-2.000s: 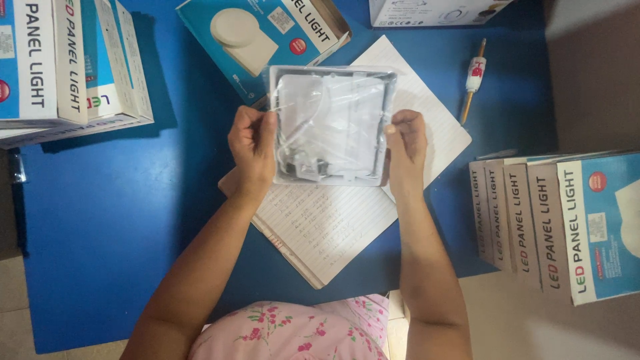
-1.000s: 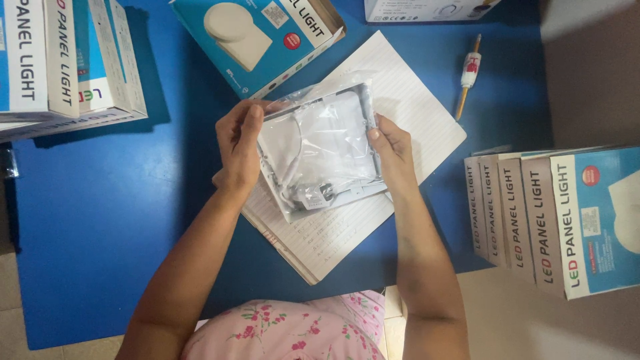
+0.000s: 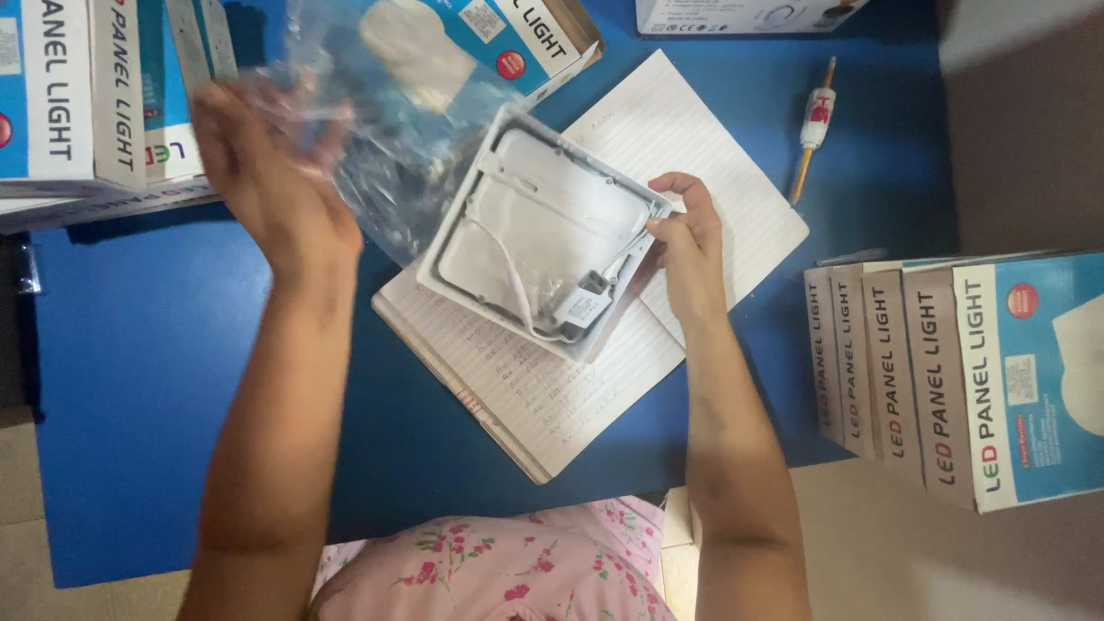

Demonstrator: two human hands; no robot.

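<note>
A square white LED panel light [image 3: 552, 224] is tilted above an open notebook [image 3: 552, 405], its back with a cable and a small labelled driver facing up. My right hand [image 3: 690, 233] pinches its right corner between thumb and fingers. At the upper left, my left hand [image 3: 276, 164] is blurred and holds the clear plastic bag [image 3: 379, 164], which stretches from the fingers to the panel's upper left edge. Whether part of the bag still lies over the panel is hard to tell.
LED panel light boxes stand stacked at the left [image 3: 116, 95] and in a row at the right [image 3: 975, 388]. A blue and white box [image 3: 552, 43] lies behind the bag, another box [image 3: 742, 17] at the top. A screwdriver-like tool [image 3: 818, 116] lies right of the notebook on the blue table [image 3: 155, 371].
Both hands held the bagged panel earlier. My left hand has left the panel's side and moved up and left with the plastic bag, while my right hand keeps the panel, now turned.
</note>
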